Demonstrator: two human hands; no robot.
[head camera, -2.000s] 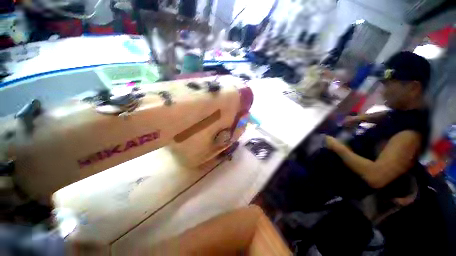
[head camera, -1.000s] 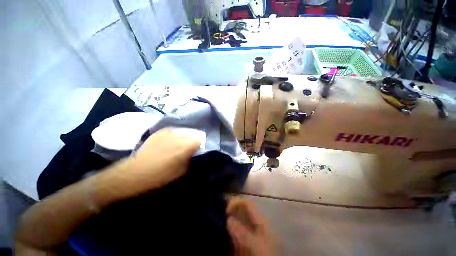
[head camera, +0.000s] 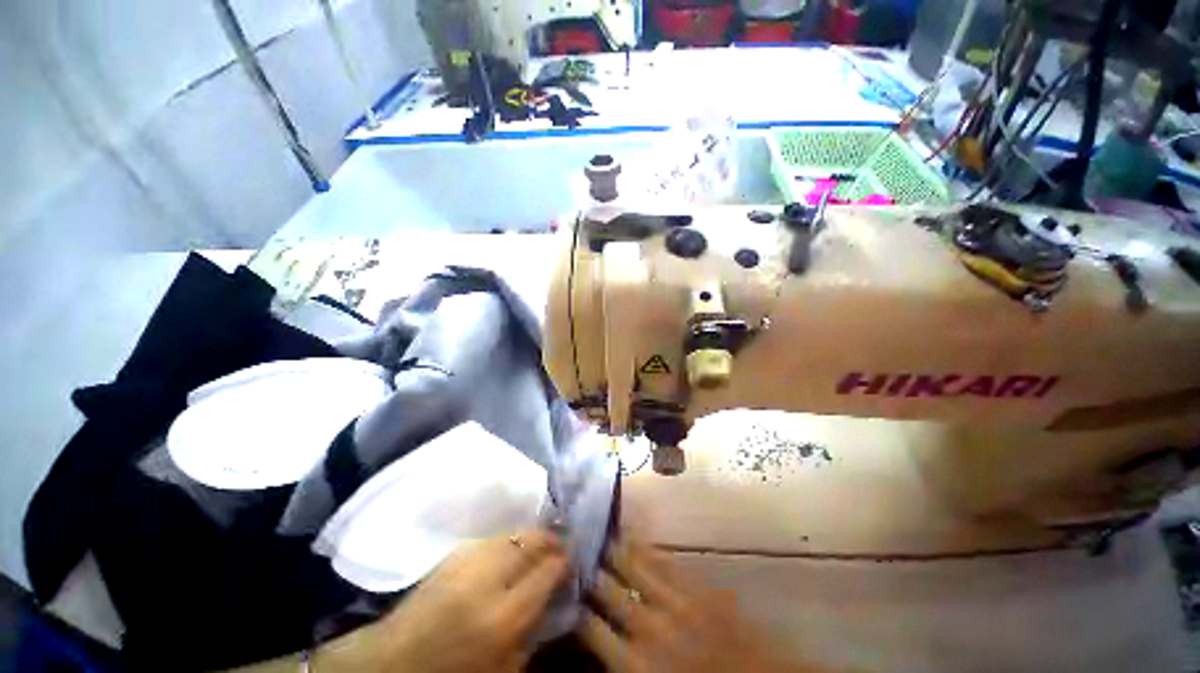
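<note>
A black and grey garment (head camera: 454, 342) lies heaped left of the needle, its grey edge running under or beside the presser foot (head camera: 619, 440). Two white oval pieces (head camera: 270, 423) lie on it, one at the left and one nearer my hands. My left hand (head camera: 480, 598) pinches the grey cloth at the lower middle. My right hand (head camera: 671, 611), partly blurred, has its fingers on the same cloth edge just right of it. The cream HIKARI sewing machine (head camera: 816, 355) stands at the right.
A green plastic basket (head camera: 862, 164) with a pink item stands behind the machine. A white covered wall (head camera: 105, 145) is at the left. Another machine (head camera: 526, 33) stands on the far table. Cables (head camera: 1013, 105) hang at the upper right.
The view has turned from the machine's right end and a seated person to the needle area. Since one second ago, my left hand has moved down to the cloth edge, uncovering the second white piece.
</note>
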